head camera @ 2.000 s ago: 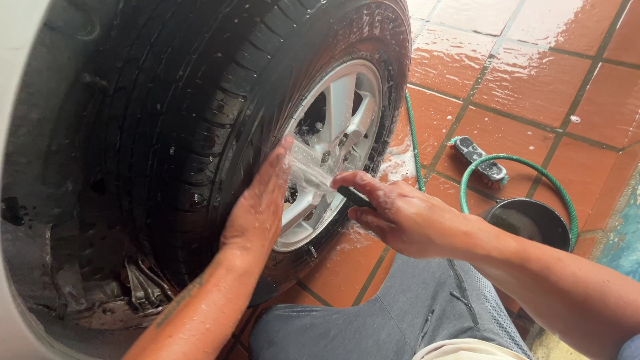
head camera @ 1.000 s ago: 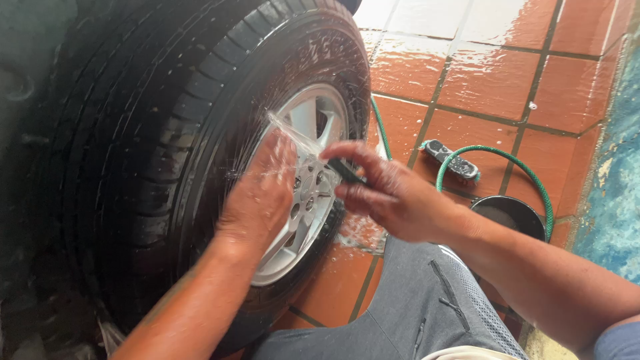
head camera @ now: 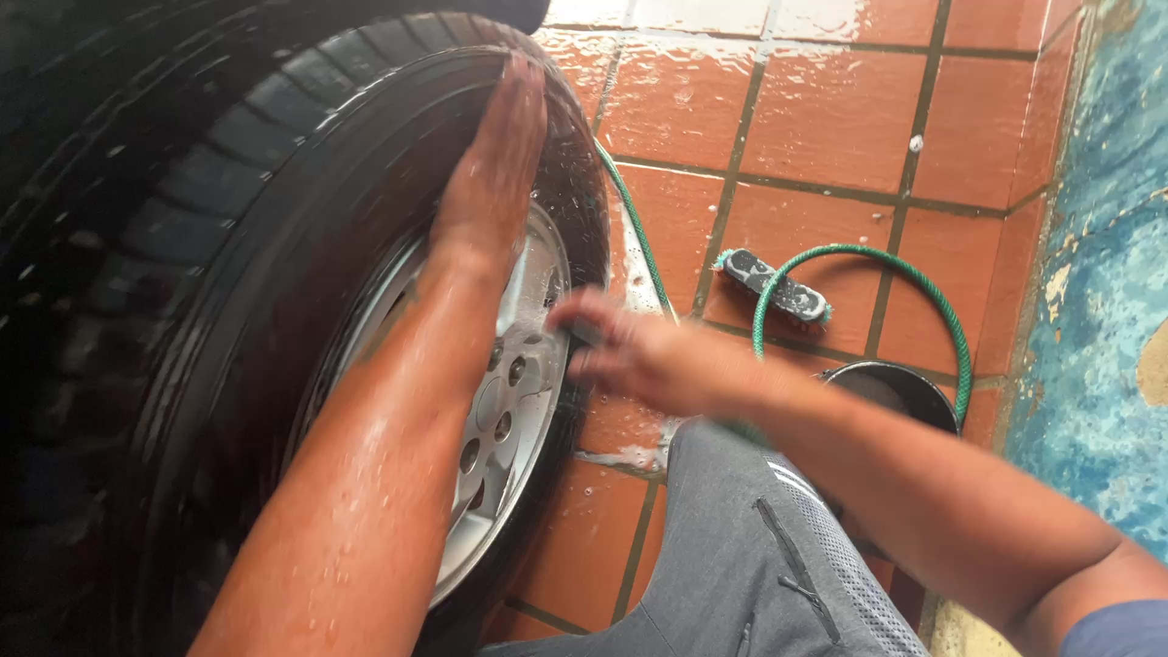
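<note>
A wet black car tire (head camera: 246, 228) with a silver alloy wheel rim (head camera: 493, 511) fills the left side of the view. My left hand (head camera: 497, 155) lies flat against the tire's upper sidewall, its forearm crossing the rim and hiding part of it. Beside the rim's right edge, my right hand (head camera: 639, 351) is closed around the dark end of a hose (head camera: 577, 330); it is blurred. Fine water drops show around the rim and the tire's right edge.
On the wet orange floor tiles (head camera: 830, 109) lies a scrub brush (head camera: 776, 287) with foam on it. A green hose (head camera: 912, 274) loops over it, beside a black bucket (head camera: 894, 388). A peeling blue wall (head camera: 1086, 319) stands at the right. My bent leg in grey trousers (head camera: 721, 547) is below.
My left hand has moved from in front of the rim up to the tire's upper sidewall. The right hand still holds the hose end near the rim. The view has shifted somewhat.
</note>
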